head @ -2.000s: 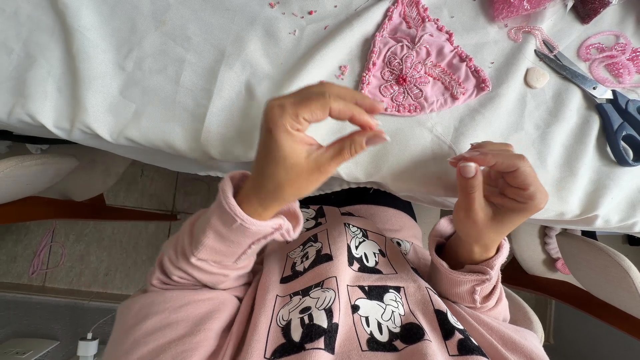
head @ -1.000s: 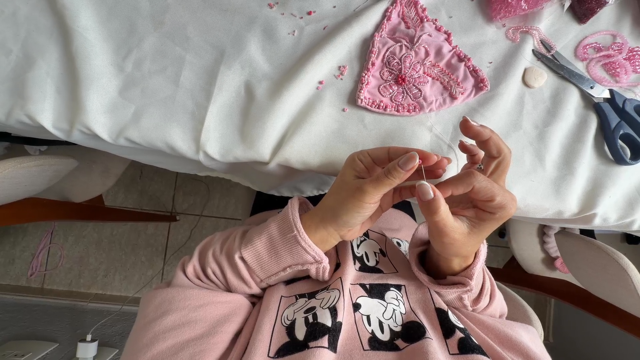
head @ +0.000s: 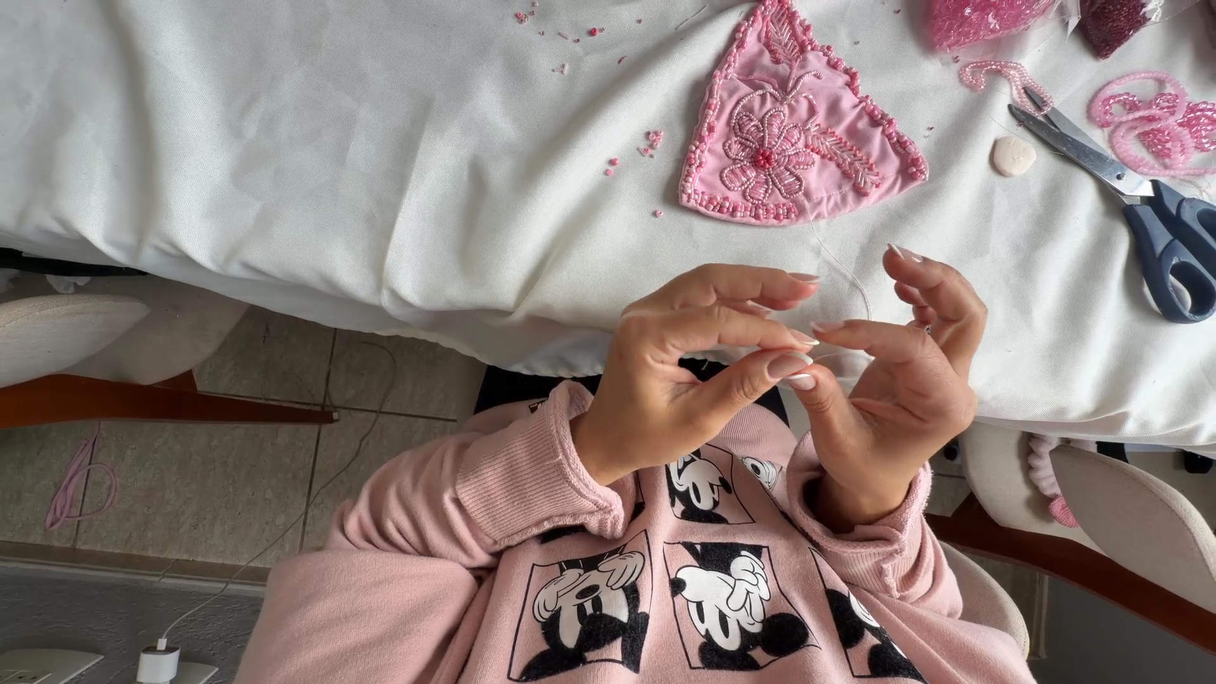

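My left hand [head: 698, 366] and my right hand [head: 893, 380] meet fingertip to fingertip just off the edge of the cloth-covered table. Thumb and index finger of my left hand are pinched together. Thin thread [head: 860, 280] runs from near the pink fabric piece down to my right hand, whose thumb and index finger pinch close to it. A needle is not clearly visible between the fingertips. Above my hands lies the triangular pink fabric piece [head: 788, 123], with a beaded flower and a beaded border.
Blue-handled scissors [head: 1154, 209] lie open at the right, beside a pale round disc [head: 1013, 156]. Pink beaded pieces [head: 1154, 123] and bags of beads [head: 983, 21] are at the upper right. Loose beads [head: 651, 142] are scattered on the white tablecloth [head: 456, 142]. Chairs [head: 1130, 513] stand on both sides.
My hands were apart two seconds ago, then came together with a needle-like thin object between them one second ago. They have since risen a little toward the table edge, still fingertip to fingertip.
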